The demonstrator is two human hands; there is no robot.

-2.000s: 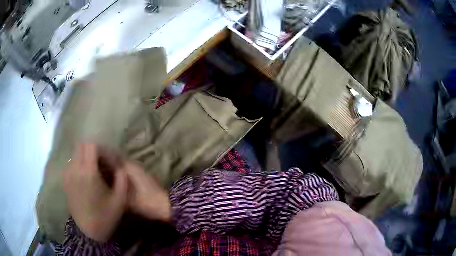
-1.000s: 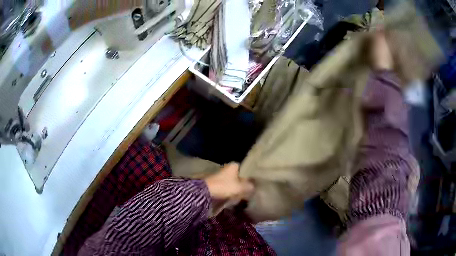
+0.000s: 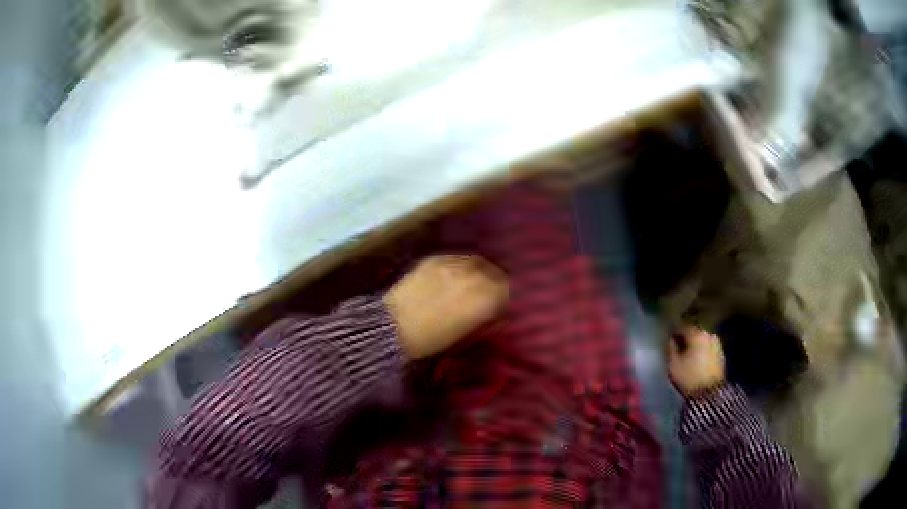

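Observation:
The picture is blurred. My left hand [image 3: 448, 303] is over the checked apron at my lap, its back to the camera and its fingers curled out of sight; no cloth shows in it. My right hand [image 3: 696, 360] is lower right, small and curled, beside khaki cloth [image 3: 835, 343] that hangs in folds at the right. Whether its fingers hold any of that cloth cannot be told. No khaki panel lies across my lap.
The white machine table [image 3: 388, 199] curves across the upper left, with a wooden front edge. A blurred sewing machine part [image 3: 244, 40] is at the top left. A white-rimmed tray [image 3: 771, 179] with khaki pieces is at the upper right, above a dark gap.
The khaki cloth stretched between my hands is no longer there. My left hand is empty-looking over the apron, my right hand has come down and in. The view has swung, bringing more table in.

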